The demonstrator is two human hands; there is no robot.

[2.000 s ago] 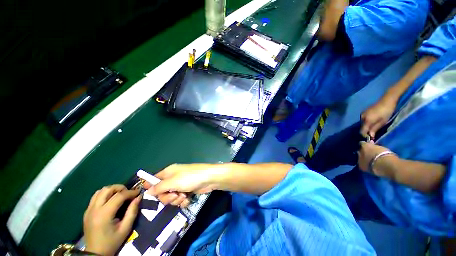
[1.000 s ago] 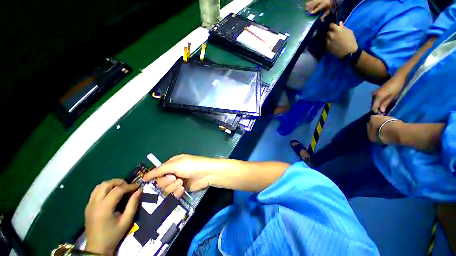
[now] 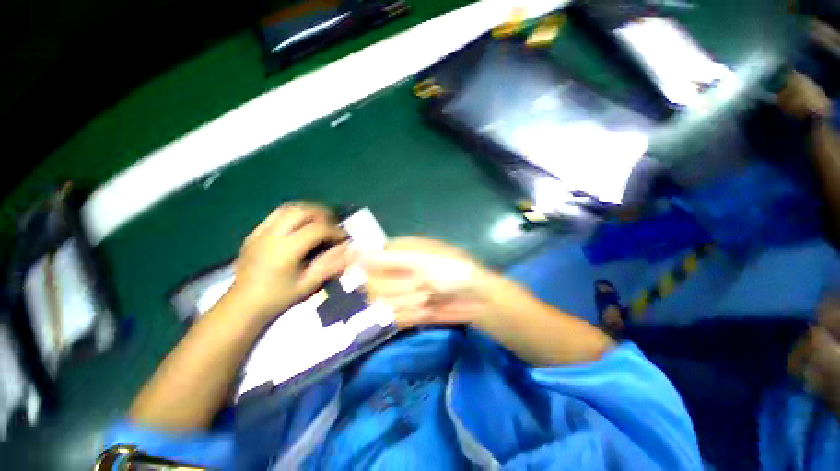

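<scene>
An open-backed tablet unit (image 3: 285, 345) lies in front of me at the bench's near edge, silver-white with black tape patches. My left hand (image 3: 287, 253) is over its board end, fingers curled and fingertips close together; what they pinch is hidden. My right hand (image 3: 424, 281) reaches the same end from the right, its fingertips near the left ones. A pale, blurred tool, seemingly the tweezers (image 3: 367, 230), sticks up from the right hand's fingers. The hands cover the circuit board, and motion blur hides small parts.
Blurred touch panels (image 3: 543, 120) with gold tails are stacked at the upper right, with another open unit (image 3: 668, 55) beyond. Open units (image 3: 60, 299) stand at the far left. A dark unit (image 3: 318, 28) lies beyond the white strip (image 3: 276, 124). Another person's hand (image 3: 801, 97) shows at the right.
The view has swung left, so the bench items have shifted in the picture and units at the left have come into view. Both hands remain at the unit's board end.
</scene>
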